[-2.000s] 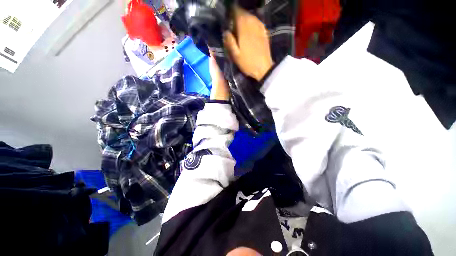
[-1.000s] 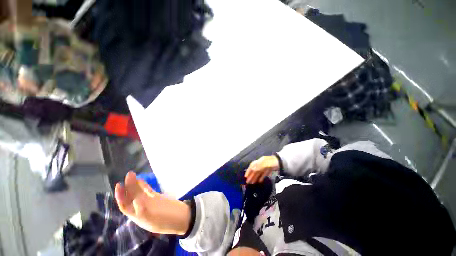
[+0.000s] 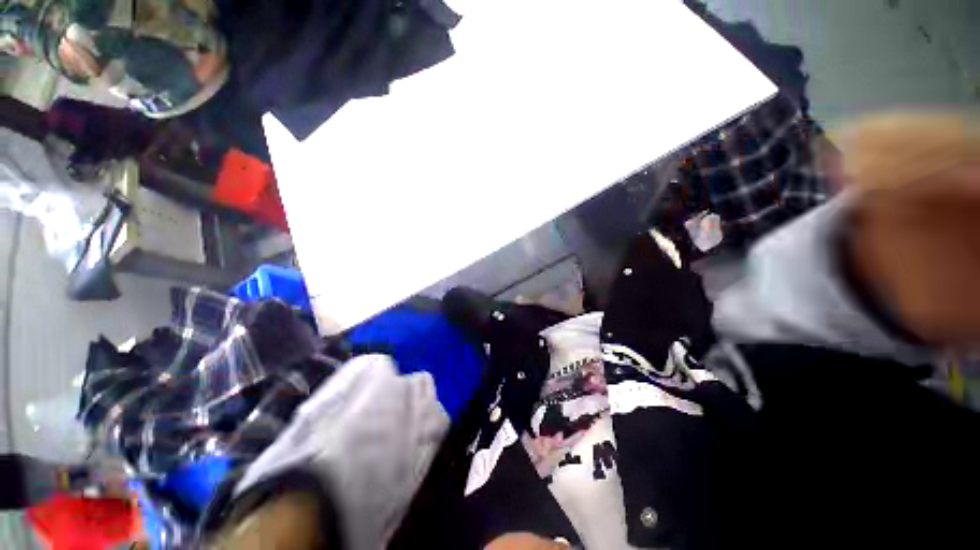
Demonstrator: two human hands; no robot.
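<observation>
The white work table point(image 3: 516, 150) lies in front of me, strongly glaring. A dark garment pile point(image 3: 322, 54) covers its far left part. My left hand point(image 3: 274, 524) is low at the left, blurred and cut off by the bottom edge; its fingers are hidden. My right hand point(image 3: 924, 231) is raised at the right edge, large and blurred, so its fingers and any hold cannot be made out. A heap of plaid shirts point(image 3: 215, 392) lies left of the table, beyond my left sleeve. More plaid cloth point(image 3: 752, 172) hangs by the table's right corner.
A bright-blue crate point(image 3: 424, 349) shows between the table's near edge and my body. A smaller blue thing point(image 3: 274, 285) is at the table's left corner. Red items point(image 3: 245, 181) stand left of the table, with another point(image 3: 86, 521) at bottom left. Multicoloured cloth point(image 3: 161, 54) is upper left.
The view turned from the plaid heap and blue crate to the white table. My hands left the plaid cloth they were on; since then my right hand rose rightward and my left moved down.
</observation>
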